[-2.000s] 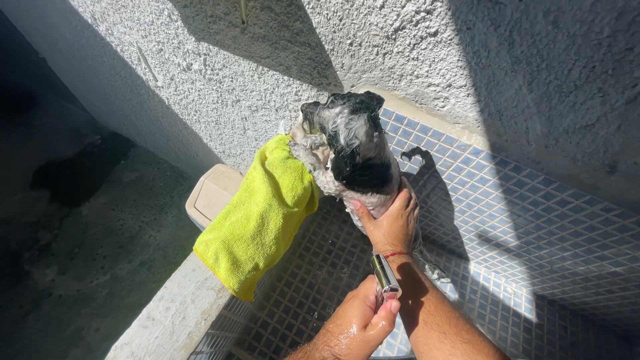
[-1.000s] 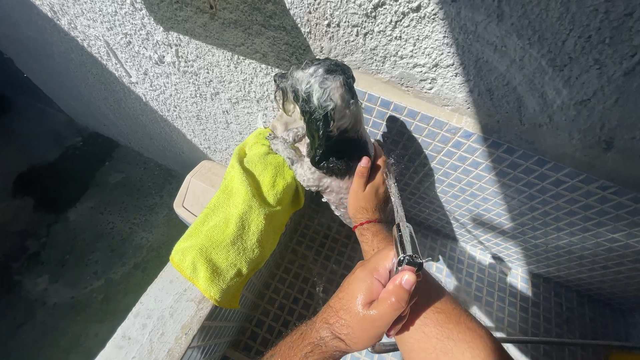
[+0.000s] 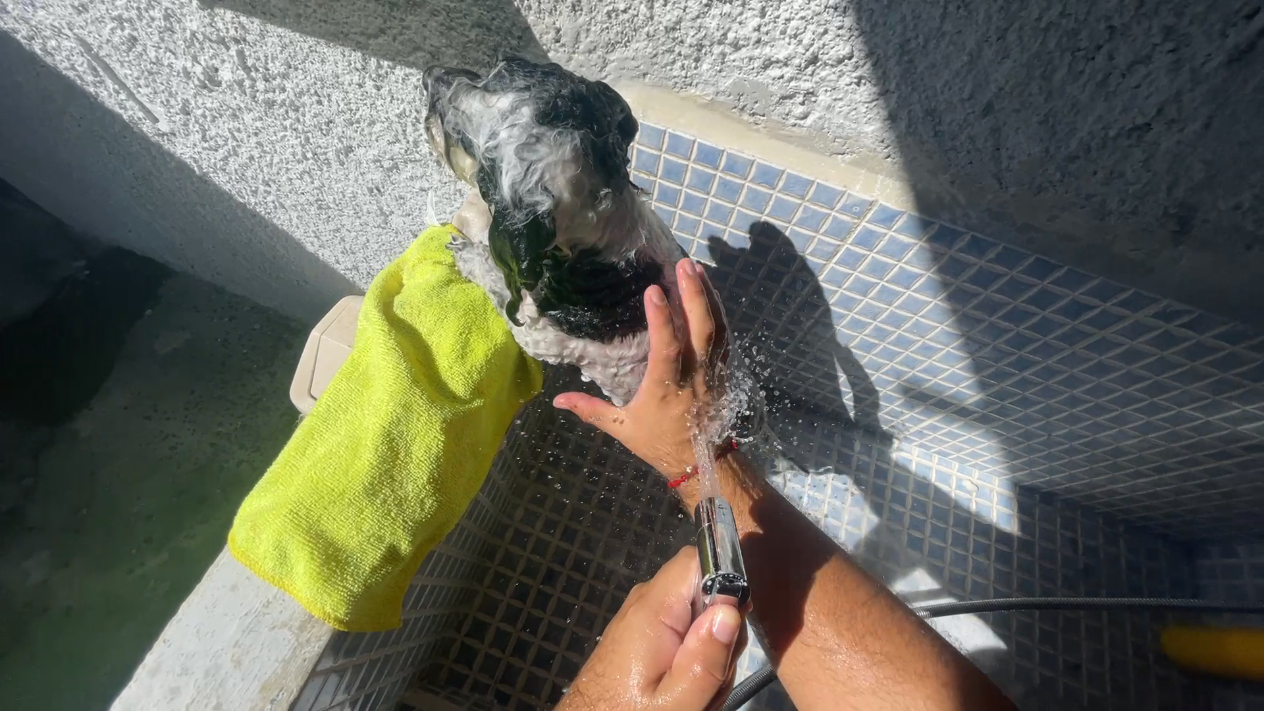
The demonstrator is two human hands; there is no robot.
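A wet, lathered black and white dog (image 3: 553,207) is upright at the corner of a tiled basin, beside a yellow-green microfiber towel (image 3: 395,444) draped over the basin's edge. My right hand (image 3: 671,385) lies with fingers spread against the dog's lower body, thumb pointing left, a red bracelet on its wrist. Below it, my left hand (image 3: 662,642) grips a chrome handheld sprayer (image 3: 721,553). Its water jet strikes my right wrist and splashes. The dog's lower legs are hidden.
Blue tiles (image 3: 849,296) line the basin, with a rough white wall (image 3: 731,49) behind. A beige plastic item (image 3: 326,351) shows behind the towel. A flexible hose (image 3: 1066,604) crosses the lower right near a yellow object (image 3: 1215,650). The pale ledge (image 3: 227,632) borders a green-grey floor.
My right hand has gone from cupping the dog's side to lying spread on its lower body. Water now splashes at my right wrist; one second ago the jet passed to the right of it.
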